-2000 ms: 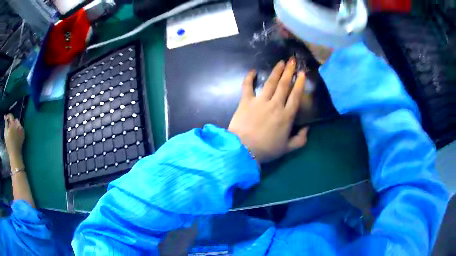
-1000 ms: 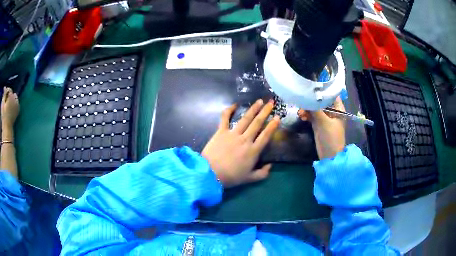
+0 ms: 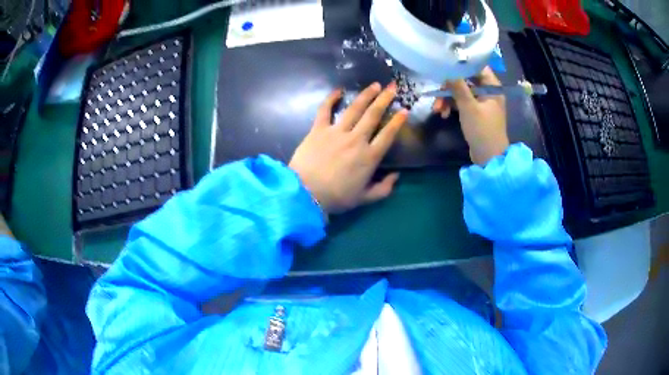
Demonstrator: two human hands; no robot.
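Note:
My left hand (image 3: pixel 345 150) lies palm down on the black inspection mat (image 3: pixel 271 124), fingers spread, its fingertips beside a pile of small components (image 3: pixel 405 94). My right hand (image 3: pixel 480 110) holds a slim pale tool, which looks like tweezers (image 3: pixel 506 90), by its middle. Its left end points at the pile; its tip is too small to make out. The white ring light (image 3: pixel 433 55) of the microscope is just above my right fingers. More small bits and a shiny clear film (image 3: pixel 359 53) lie near the mat's top.
A gridded black tray with silver dots (image 3: pixel 132 132) lies at left. A black tray stack (image 3: pixel 598 132) with loose components stands at right. Red bins (image 3: pixel 92 26) are at rear left and rear right (image 3: pixel 556 15). A white label card (image 3: pixel 275 22) is on the mat. A person's blue sleeve (image 3: pixel 22 293) shows at far left.
The view has tilted down since a second ago, so everything sits higher. Two seconds ago the ring light hid my right hand; now the hand and its tool show. My left hand stays flat beside the pile.

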